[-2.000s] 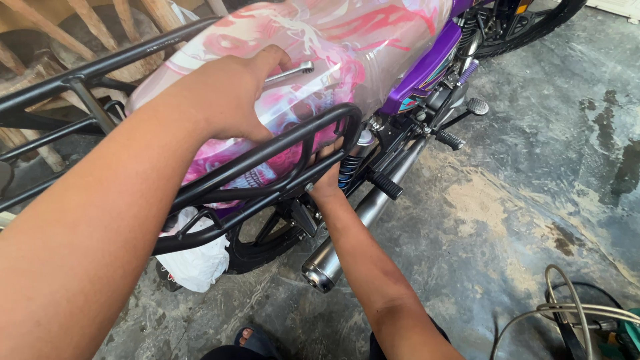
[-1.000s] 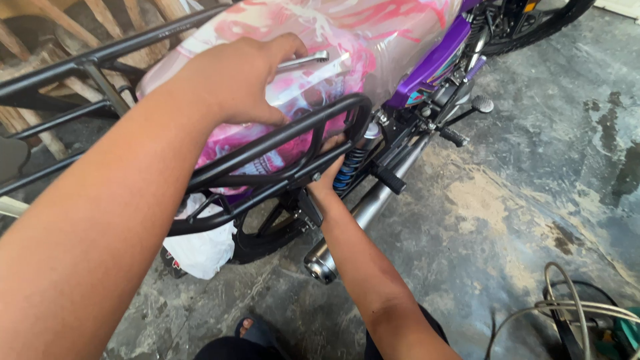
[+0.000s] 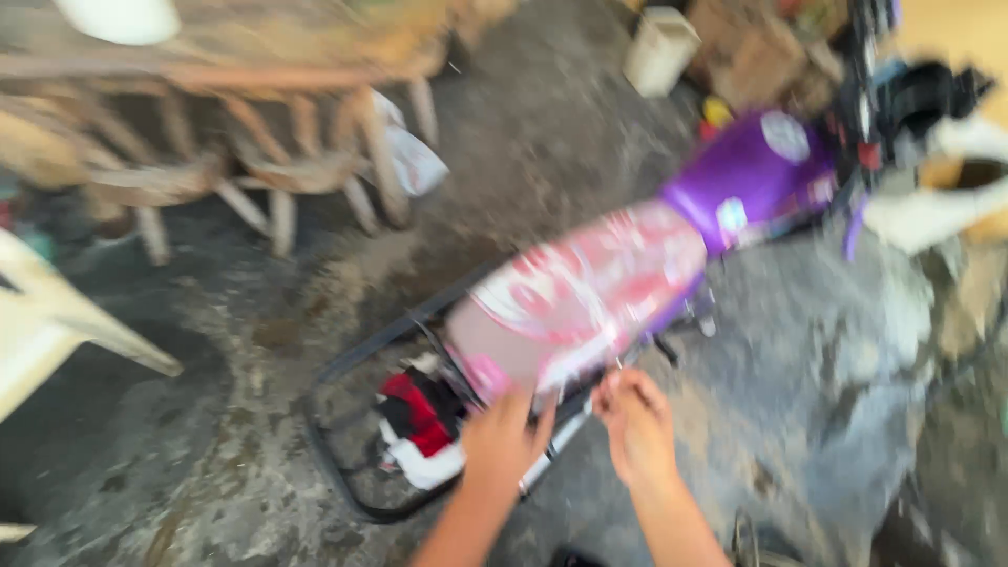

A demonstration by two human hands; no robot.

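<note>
A purple motorcycle's fuel tank and its pink-and-white covered seat run diagonally across the head view. Behind the seat sits a black metal rear rack. My left hand is at the seat's rear edge, fingers spread; blur hides whether it holds anything. Just right of the seat, my right hand has its fingers pinched together on a small, thin shiny piece, too blurred to name. Red, black and white cloth shows within the rack's outline. The silver exhaust pipe passes between my hands.
Wooden chairs and a wooden table stand at upper left, near a white plastic bag. A white plastic chair is at the left edge. A pale bin stands beyond the motorcycle. Cables lie at lower right.
The view has swung widely to show the whole motorcycle. My right hand has come out from under the rack to beside the seat. My left hand is now at the seat's rear edge.
</note>
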